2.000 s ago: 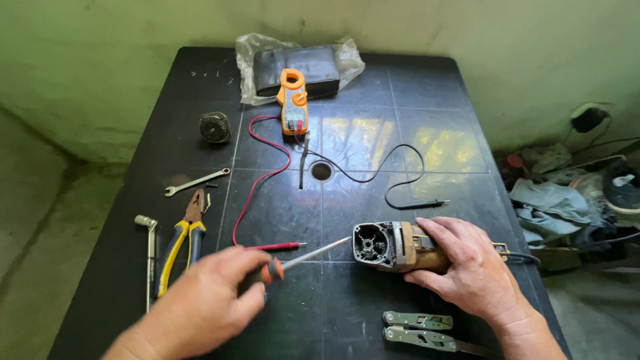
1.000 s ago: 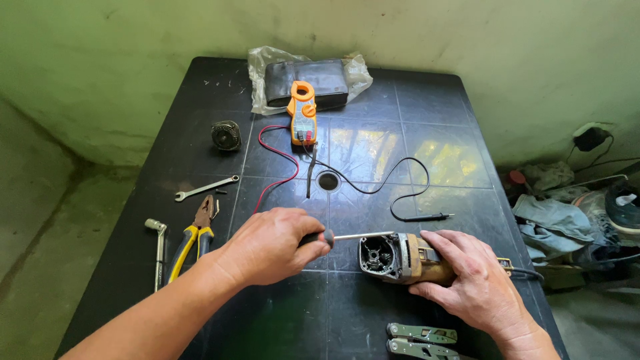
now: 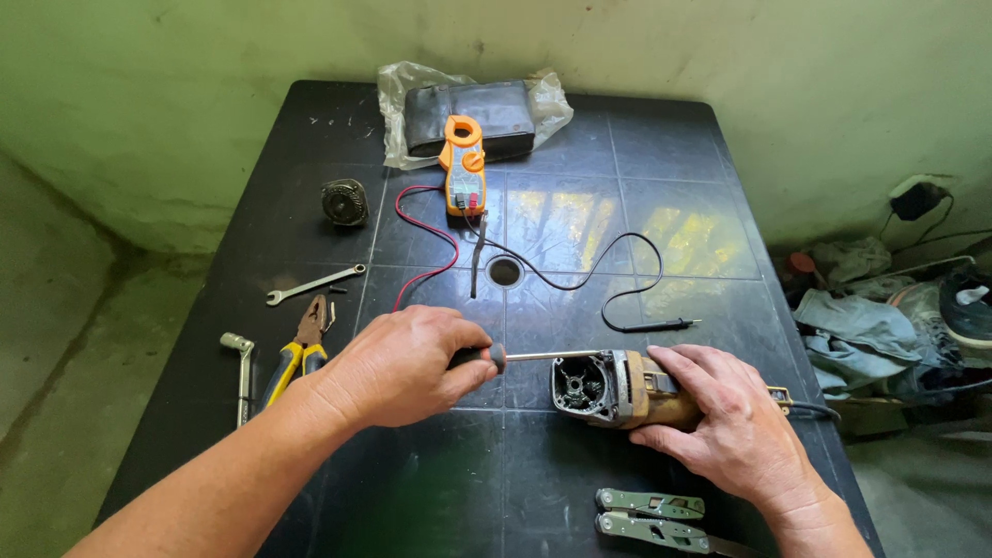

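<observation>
My left hand (image 3: 411,364) grips the handle of a screwdriver (image 3: 542,356), whose shaft points right, its tip at the upper edge of an opened power tool body (image 3: 639,387). That body lies on its side, its round metal front facing left with the inside showing. Around its yellow-brown housing my right hand (image 3: 721,411) is closed, holding it against the black table. Just below lies a green multitool (image 3: 651,519). Left of my left hand are combination pliers with yellow and black handles (image 3: 310,333).
An orange clamp meter (image 3: 465,167) leans by a black case (image 3: 492,116) on plastic wrap, with red and black leads trailing. A round dark part (image 3: 345,203), a combination wrench (image 3: 316,284) and a socket wrench (image 3: 245,372) lie left. Cloths (image 3: 860,333) are piled beyond the right edge.
My left hand with the screwdriver has moved up and right from beside the red probe, and the screwdriver tip now meets the tool's upper edge. My right hand still holds the tool.
</observation>
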